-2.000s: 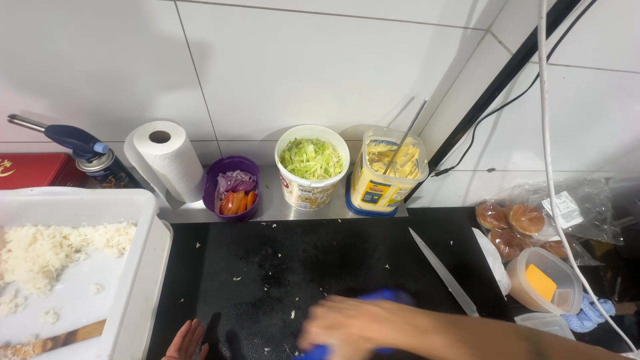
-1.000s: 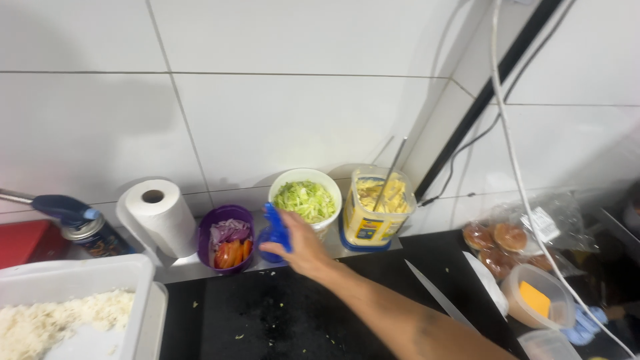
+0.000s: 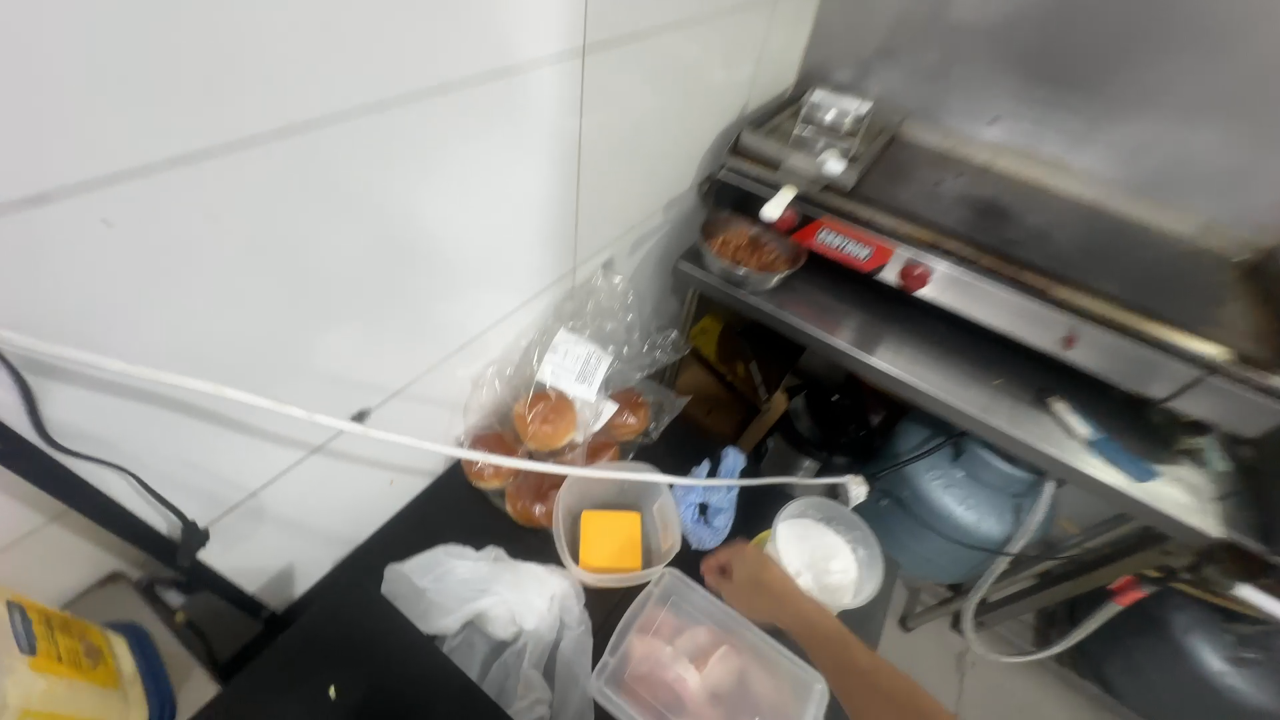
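Note:
My right hand [image 3: 745, 578] reaches in from the lower right, its fingers curled between a clear tub of white powder [image 3: 825, 555] and a lidded plastic container of pale pink pieces [image 3: 690, 665]. What its fingers touch, if anything, is hidden. A yellow edge shows just beyond the hand. Left of it stands an open plastic tub [image 3: 617, 475] holding orange cheese slices [image 3: 610, 541], with a blue-and-white cloth [image 3: 710, 500] beside it. A crumpled white plastic bag [image 3: 500, 600] lies left of the containers. My left hand is out of view.
Bagged buns [image 3: 546, 419] rest against the wall. A white cable [image 3: 400, 431] hangs across the view. At the right a griddle [image 3: 1050, 230] stands on a steel table [image 3: 900, 370], beside a metal bowl of reddish-brown food [image 3: 750, 250]. Below is a blue-grey gas cylinder [image 3: 930, 500].
The view has swung far to the right. My right hand has moved from beside the lettuce tub, where it held a blue thing, to the containers near the cheese.

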